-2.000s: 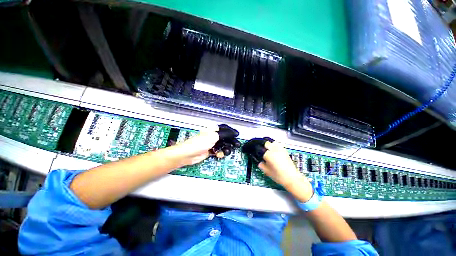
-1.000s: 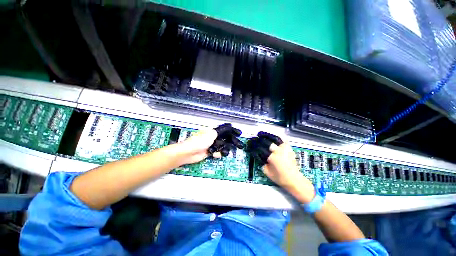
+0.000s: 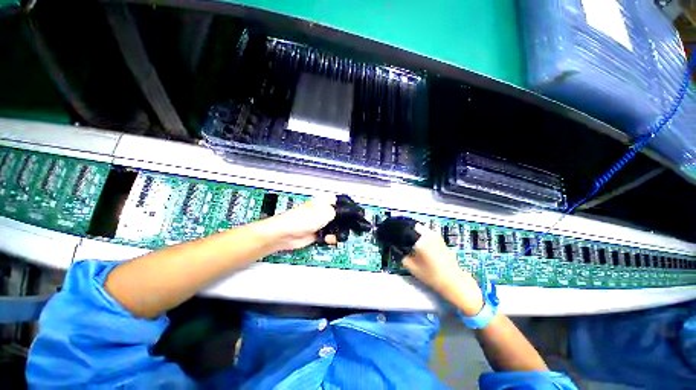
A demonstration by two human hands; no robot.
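A long row of green circuit boards (image 3: 305,257) runs across the view between white rails. My left hand (image 3: 317,222), with black finger covers, is over the board in front of me, fingertips bent inward. My right hand (image 3: 416,245), also with black finger covers and a light blue wrist strap (image 3: 482,311), is just right of it, over the gap between two boards. The fingertips of both hands are close together. Dark covers hide whether either hand holds a small component. Boards to the right carry rows of black blocks (image 3: 505,243).
A dark component tray (image 3: 252,141) with a white-grey label (image 3: 322,107) lies behind the rail (image 3: 183,158). Lower stacked trays (image 3: 504,181) lie right of it. Above are a green bench (image 3: 412,34), wrapped translucent blue trays (image 3: 595,68) and a coiled blue cord (image 3: 622,161).
Both hands stay over nearly the same place, with their fingers shifted slightly. My right fingers have curled lower toward the board gap since a second ago.
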